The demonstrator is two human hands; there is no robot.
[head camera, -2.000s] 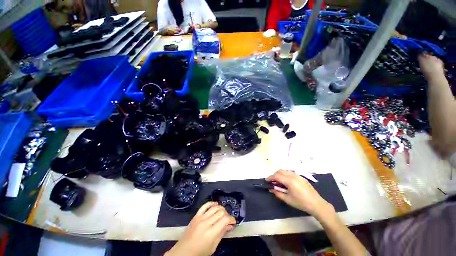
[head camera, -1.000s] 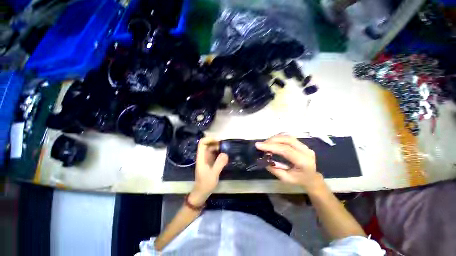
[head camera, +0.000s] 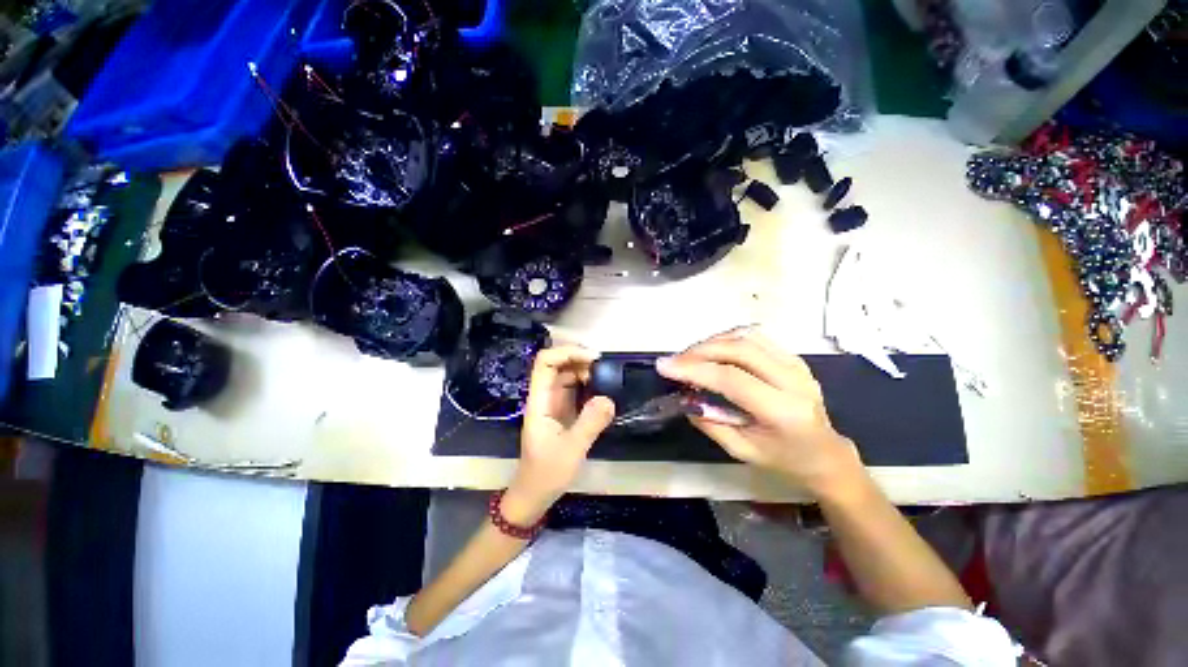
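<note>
A glossy black plastic housing (head camera: 628, 379) is held just over the front of the dark work mat (head camera: 899, 411). My left hand (head camera: 558, 424) grips its left side with thumb and fingers. My right hand (head camera: 756, 404) is at its right side, with fingertips touching the housing and slim metal-jawed pliers (head camera: 651, 414) in the grip. The jaws point left along the front of the housing. The inside of the housing and most of the plier handles are hidden by my fingers.
Many black housings (head camera: 391, 306) with thin wires heap at back left; one (head camera: 180, 362) stands apart. Small black inserts (head camera: 847, 218) lie by a clear bag (head camera: 730, 52). A limp white piece (head camera: 860, 313) touches the mat. Wired components (head camera: 1107, 222) pile at right. Blue bins (head camera: 196, 78) stand back left.
Since two seconds ago, the view has tilted down. The housing has been lifted and turned, and my right hand has come left to it with the pliers. In the last second the hands barely moved.
</note>
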